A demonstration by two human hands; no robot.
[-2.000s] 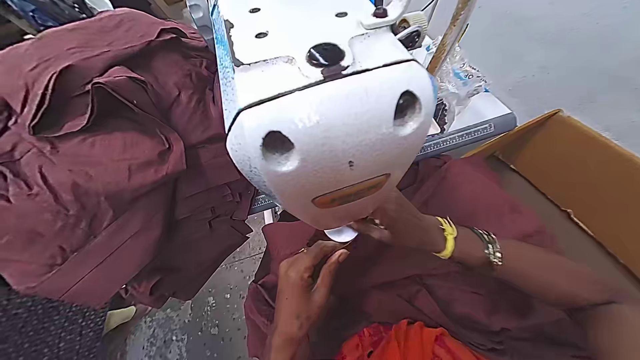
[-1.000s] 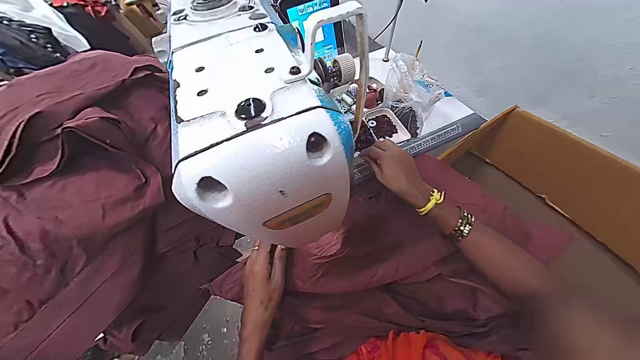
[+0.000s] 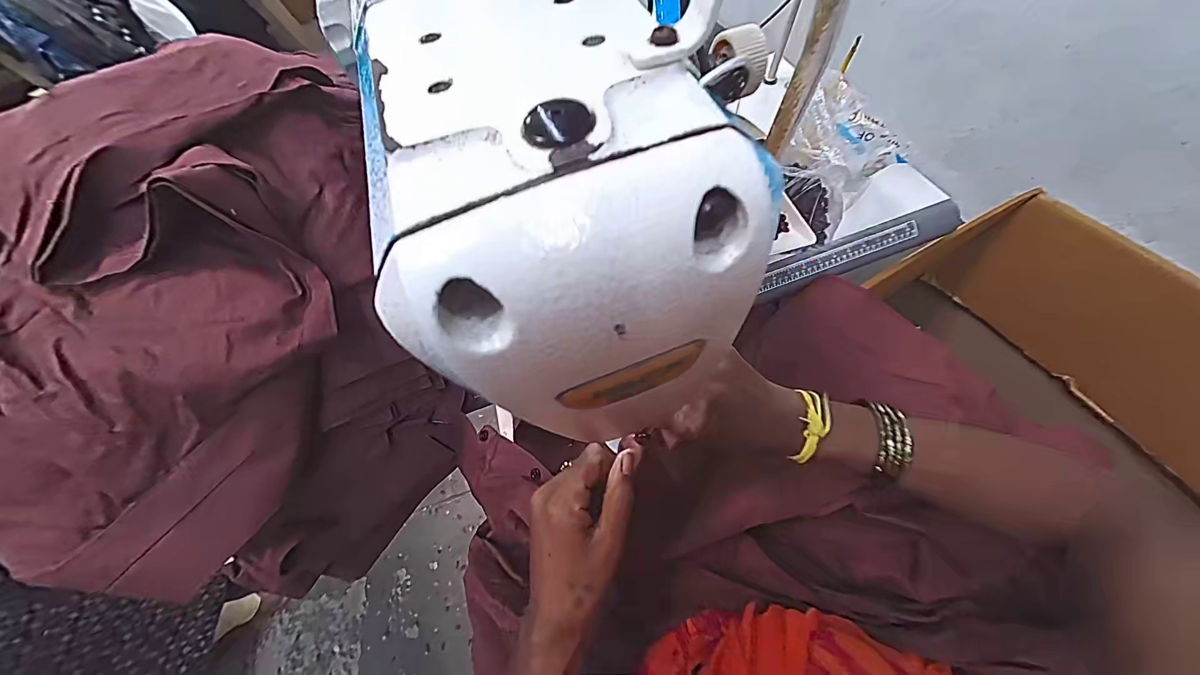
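Note:
A white industrial sewing machine head (image 3: 562,262) fills the upper middle and hides what lies under it. Just below its lower edge, my left hand (image 3: 586,506) has thumb and index finger pinched together at the maroon cloth. My right hand (image 3: 698,408) is partly behind the machine head, its fingertips beside a small dark button (image 3: 643,437) close to my left fingertips; its exact hold is hidden. The maroon garment (image 3: 844,553) spreads under both hands and across the lap. Small dark buttons (image 3: 535,474) show along its edge to the left of my left hand.
A large heap of maroon garments (image 3: 169,375) lies at the left. Behind the machine, a white tray (image 3: 797,225) with dark buttons and a clear plastic bag (image 3: 844,141) sit on the table, whose edge bears a measuring scale (image 3: 844,258). A cardboard box (image 3: 1078,309) stands at the right.
My right hand has moved from the button tray back under the machine head, beside my left hand. My left hand's fingers now show pinched in front of the machine. The view has shifted.

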